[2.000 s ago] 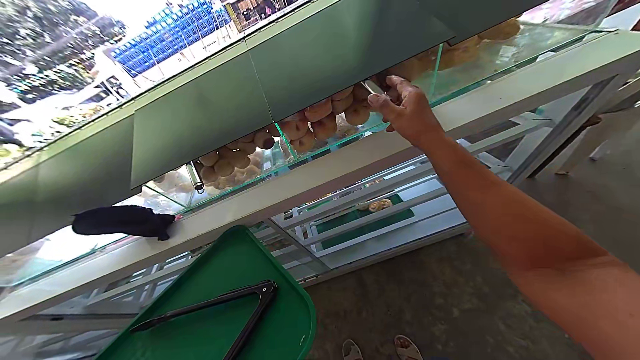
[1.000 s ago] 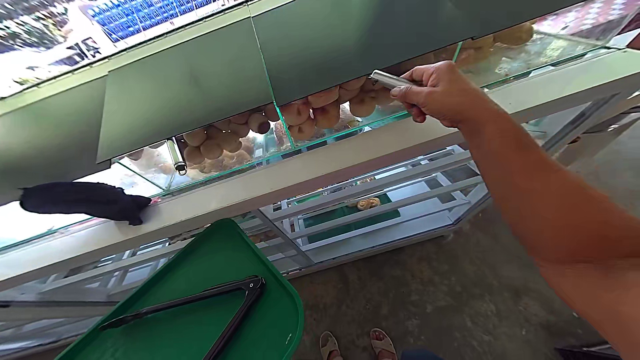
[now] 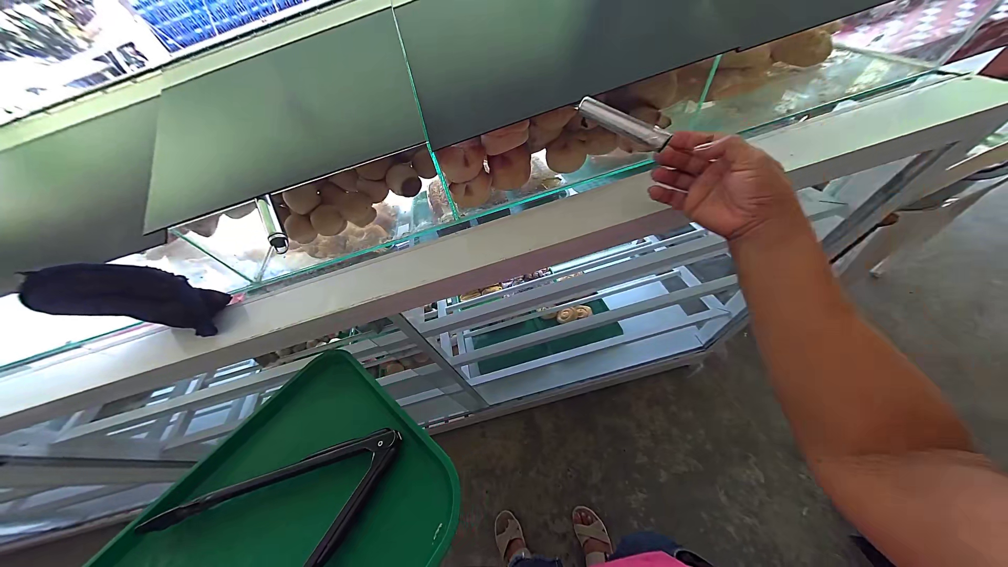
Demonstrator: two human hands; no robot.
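Note:
My right hand (image 3: 720, 183) reaches over the white ledge (image 3: 488, 256) of a glass display case, palm turned up. Its fingertips touch the near end of a metal tube-shaped handle (image 3: 624, 124) on a dark sliding panel (image 3: 551, 59); the fingers are partly spread. Round bread rolls (image 3: 508, 164) lie behind the glass below the panel's edge. My left hand is out of view. At lower left a green plastic tray (image 3: 429, 480) carries black tongs (image 3: 346, 453), spread apart.
A black cloth (image 3: 118, 295) lies on the ledge at left. Another metal handle (image 3: 272, 224) is on the left panel (image 3: 283, 118). Lower slatted shelves (image 3: 583, 378) hold a green tray (image 3: 543, 339) with rolled pastries (image 3: 573, 313). My sandalled feet (image 3: 591, 529) stand on the concrete floor (image 3: 669, 441).
My right hand, earlier closed around the metal handle with its back up, has turned palm up and loosened, with its fingers now at the handle's near end.

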